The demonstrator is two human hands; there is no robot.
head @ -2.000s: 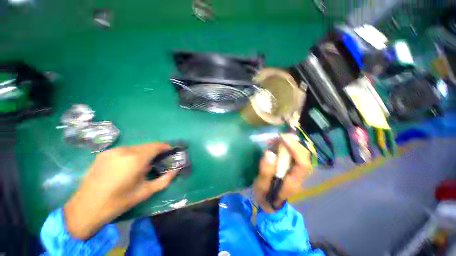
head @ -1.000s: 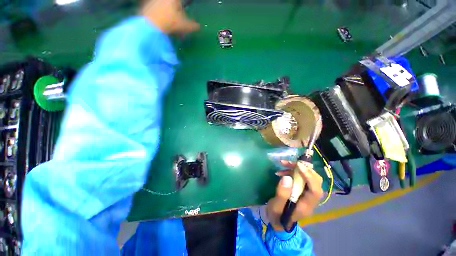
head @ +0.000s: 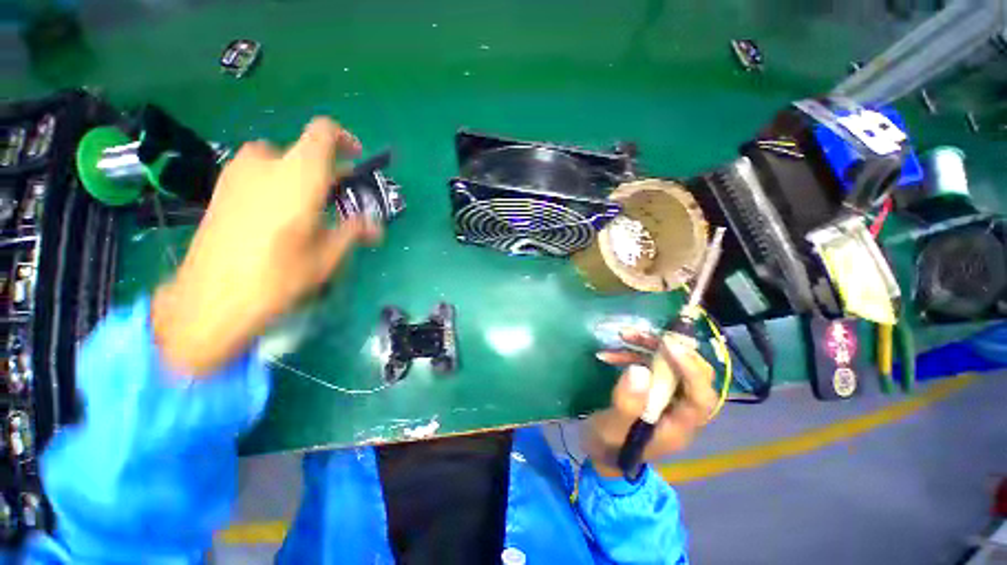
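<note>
My left hand (head: pixel 260 237) is bare and blurred at the left. It holds a dark smartwatch-like housing (head: pixel 370 199) between thumb and fingers above the mat. My right hand (head: pixel 663 397) grips the cream handle of the soldering iron (head: pixel 654 400), its silver tip pointing up beside the brown tip-cleaning pot (head: pixel 682 226). The small black holding fixture (head: pixel 420 341) stands near the bench edge, with no housing visible in it. A thin solder wire (head: pixel 326 381) runs across the mat to the fixture.
The bench fan (head: pixel 530 219) stands left of the pot. The green solder reel (head: pixel 102 166) and black parts tray (head: pixel 22 281) are at the left. Single housings lie at the back left (head: pixel 240 56) and back right (head: pixel 748 53). The dark soldering station (head: pixel 762 237) is at the right.
My left hand has come back from the far side of the bench and now holds a housing. My right hand still holds the iron, its tip now at the pot's right side.
</note>
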